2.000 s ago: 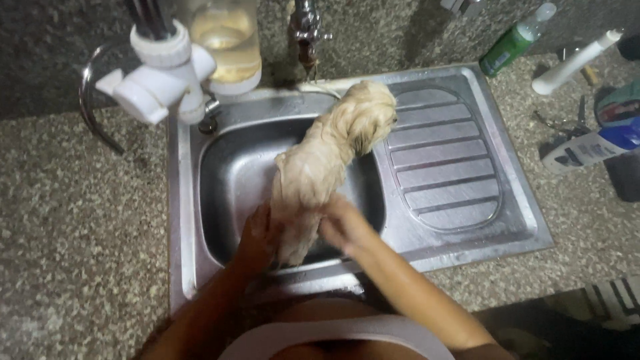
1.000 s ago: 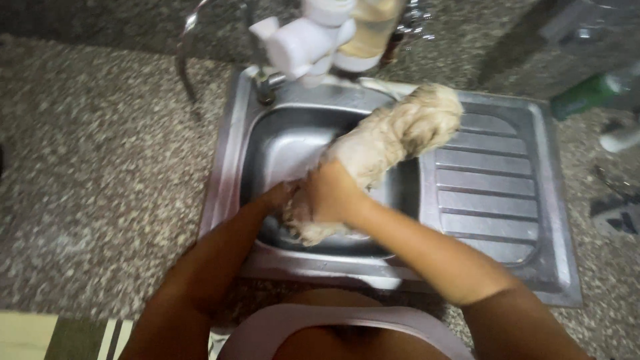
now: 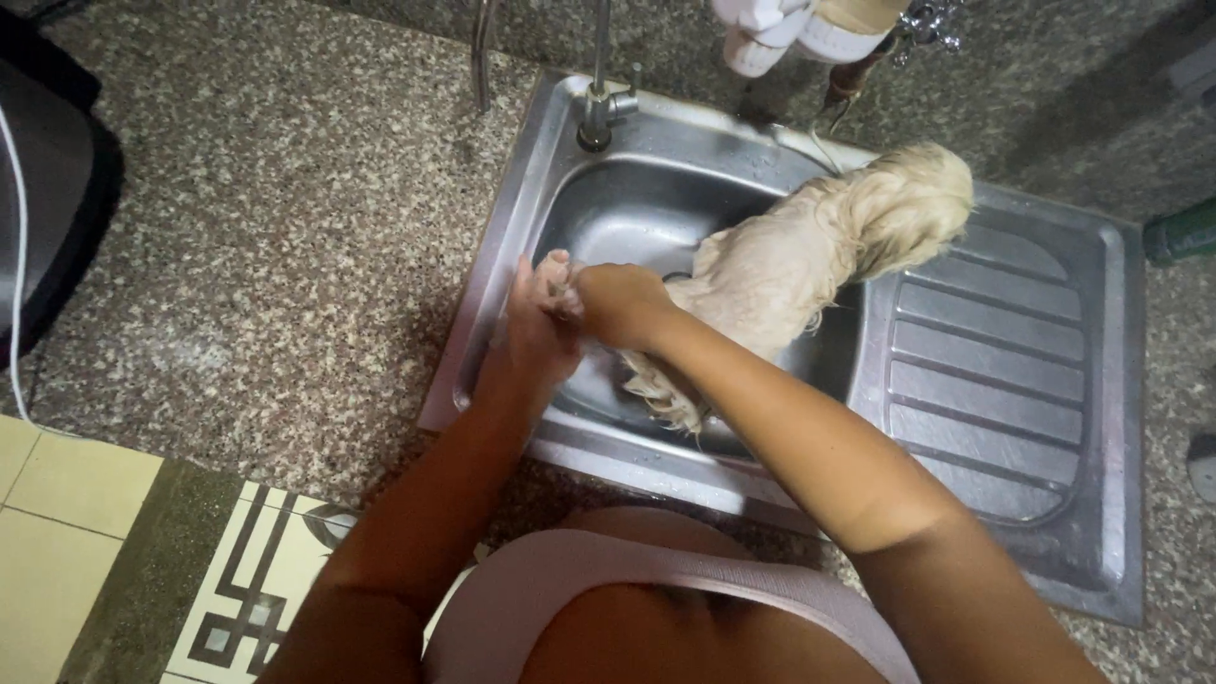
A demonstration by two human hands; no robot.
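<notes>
A small dog with wet, cream-coloured fur (image 3: 769,266) stands in a stainless steel sink basin (image 3: 617,209). Its head (image 3: 917,209) is at the upper right, over the edge between basin and drainboard, and its face is hidden. One furry foot (image 3: 665,394) shows low in the basin. My left hand (image 3: 540,328) is at the basin's left side, fingers pointing up. Against it, my right hand (image 3: 617,304) is curled, just left of the dog's rear. Something wet and pinkish shows between the hands; whether it is part of the dog or my fingers, I cannot tell.
A ribbed drainboard (image 3: 988,370) adjoins the basin on the right. A small metal tap (image 3: 597,119) rises behind the basin, with a white plastic fitting (image 3: 755,47) above. A green bottle (image 3: 1183,233) lies at the right. A dark object with a white cord (image 3: 17,228) is at the left.
The view has swung left. Both hands, earlier on the dog's hindquarters, have moved to the left of its rear and now meet there. The dog's head remains over the drainboard side.
</notes>
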